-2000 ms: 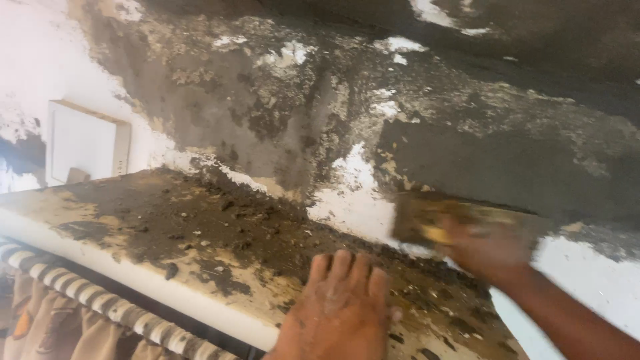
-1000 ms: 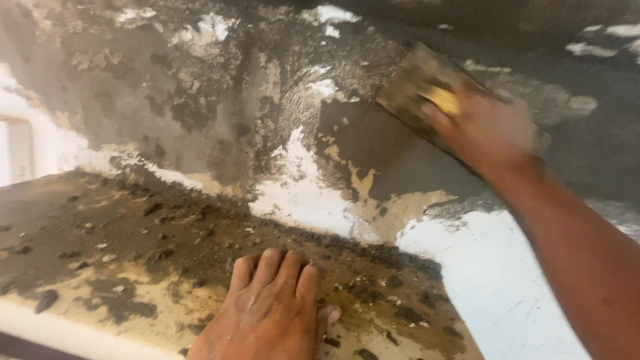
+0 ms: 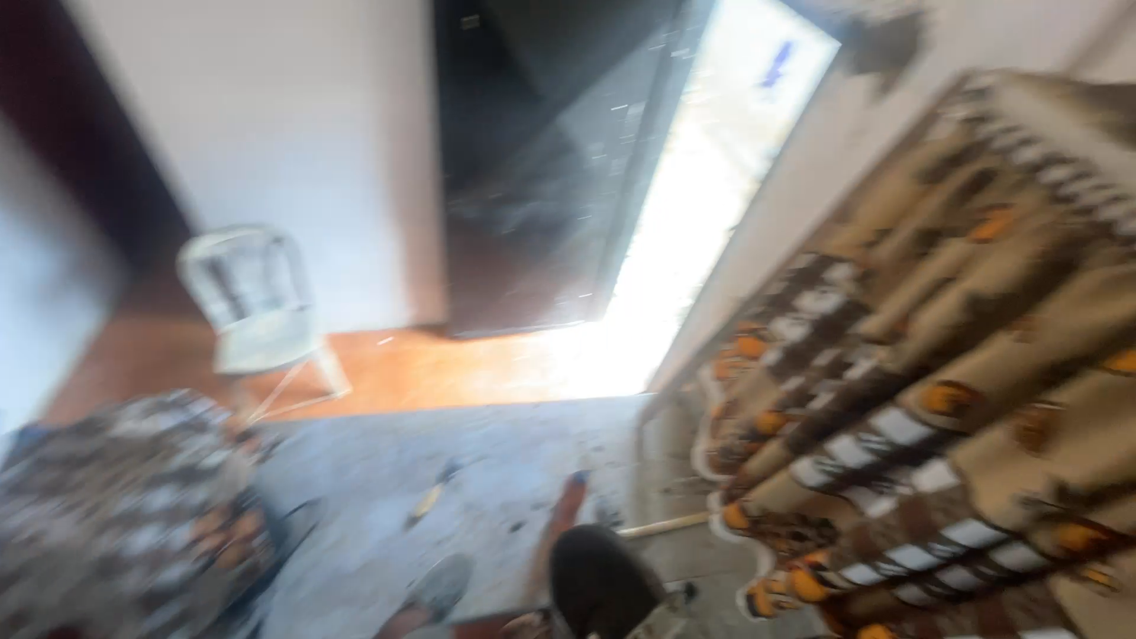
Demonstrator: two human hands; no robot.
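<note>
Neither my left hand nor my right hand shows in the head view now. The picture is blurred and looks down past my feet. A dark shoe [image 3: 599,577] is at the bottom middle, and a lighter, greyish shoe or foot [image 3: 439,586] is to its left. On the grey floor covering lies a small tool with a yellowish handle [image 3: 428,504], too blurred to name. A reddish-brown elongated thing [image 3: 559,524] is beside the dark shoe.
A patterned brown curtain [image 3: 941,355] hangs at the right. A white plastic chair [image 3: 262,311] stands at the left on the orange floor [image 3: 426,368]. A dark door [image 3: 532,169] is beside a bright opening [image 3: 701,177]. A patterned cloth-covered heap [image 3: 115,524] is at the lower left.
The view has swung from the wall and dirty ledge down to the floor. Both hands and the float, earlier moved over the wall by my right hand, are out of view.
</note>
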